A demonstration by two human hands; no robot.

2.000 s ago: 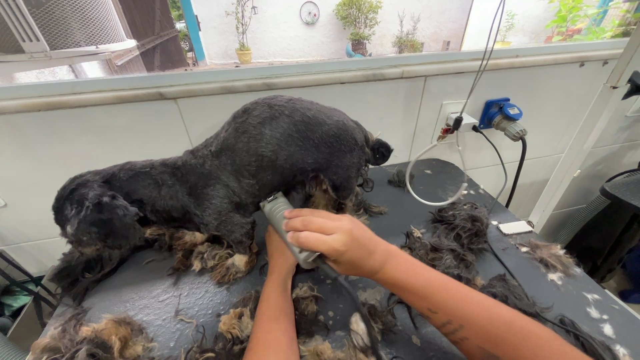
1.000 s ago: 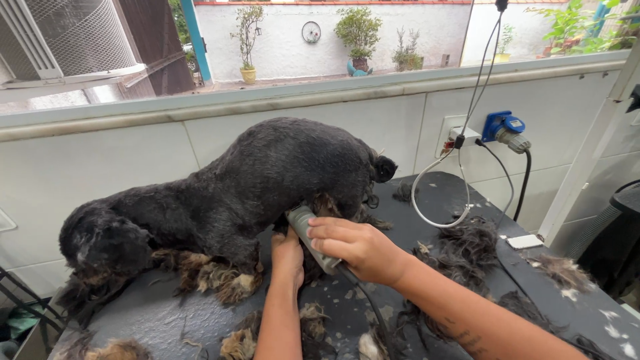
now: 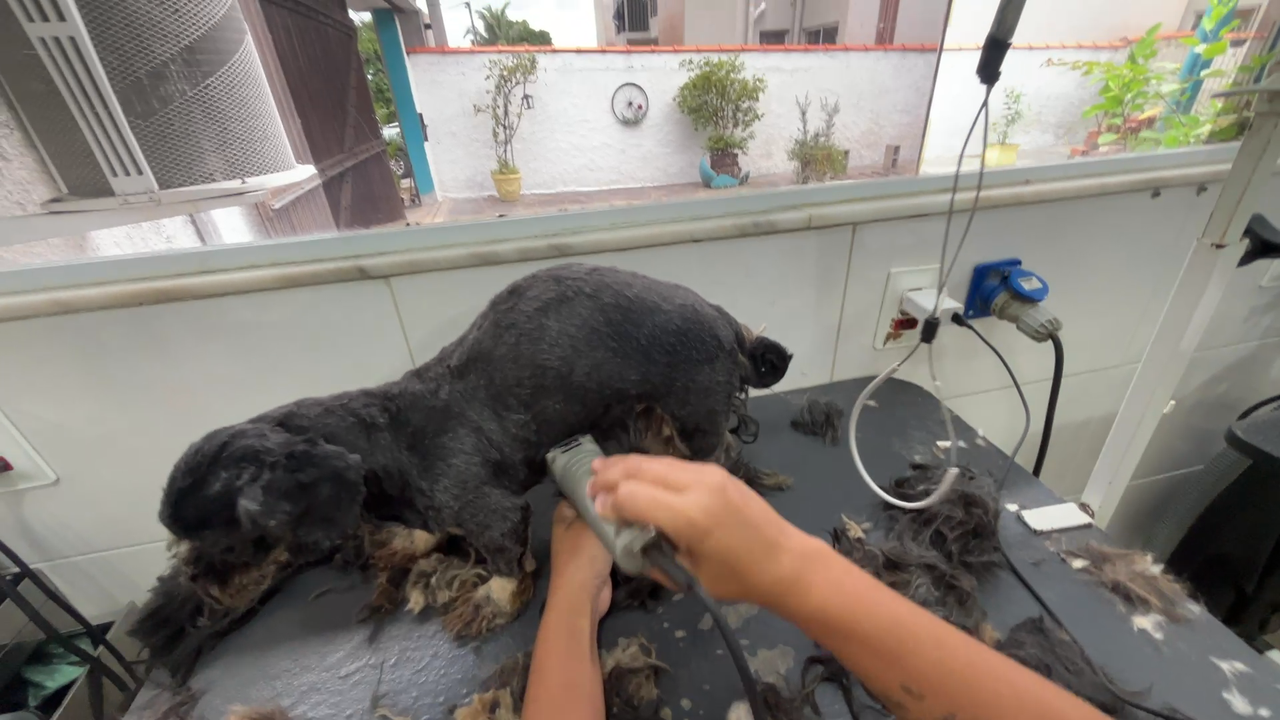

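Observation:
A black dog (image 3: 570,370) with tan legs is on the dark grooming table (image 3: 400,650), its front end low at the left and its rump raised at the right. My right hand (image 3: 690,510) is closed round a grey corded hair clipper (image 3: 600,505), whose head is against or close to the dog's lower flank. Below it, my left hand (image 3: 580,560) reaches to the dog's underside behind the front leg; its fingers are hidden behind the clipper and the dog, so what it holds does not show.
Cut fur (image 3: 940,530) lies in clumps over the table. A white cable loop (image 3: 860,440) hangs at the right, near a blue power socket (image 3: 1010,285). The clipper cord (image 3: 725,640) runs toward me. A tiled wall (image 3: 250,350) and window stand behind the dog.
The clipper, lower by the dog's hind leg one second ago, is now a little farther forward on the lower flank, toward the dog's front. My left hand stays beneath the dog.

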